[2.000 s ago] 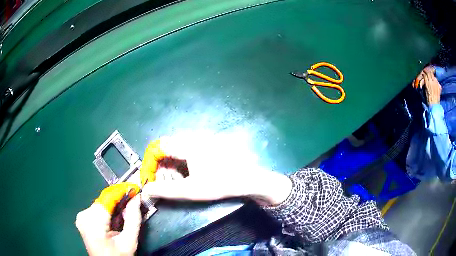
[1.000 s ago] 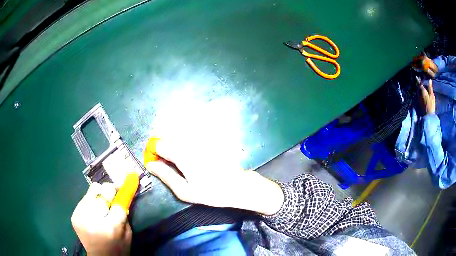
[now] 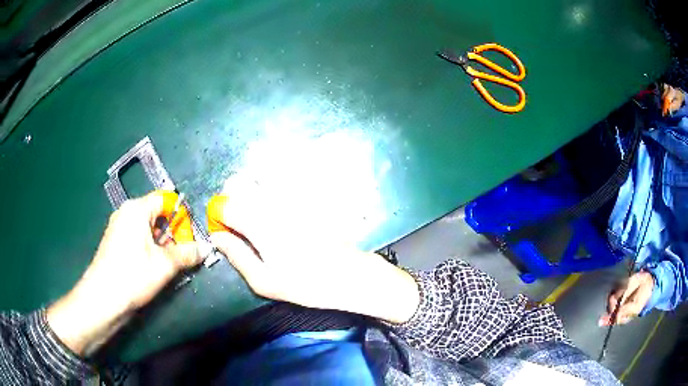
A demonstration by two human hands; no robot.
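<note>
A grey metal-looking housing lies tilted on the green bench at left, its open window towards the back. My left hand, with orange finger cots, is over its near section and hides most of it. A thin pale strip shows between its thumb and fingers; what it is cannot be told. My right hand is at the housing's right edge, orange-tipped finger and thumb close to it; whether it grips is unclear. Glare washes out the back of this hand.
Orange-handled snips lie open on the green bench at the upper right. A blue plastic stool stands beyond the bench edge. Another person in blue sleeves is at far right, with a thin dark object in one hand.
My left hand has moved up over the housing, and its forearm now shows. My right hand stays at the housing's right side. The other person's hands have moved apart, one lower.
</note>
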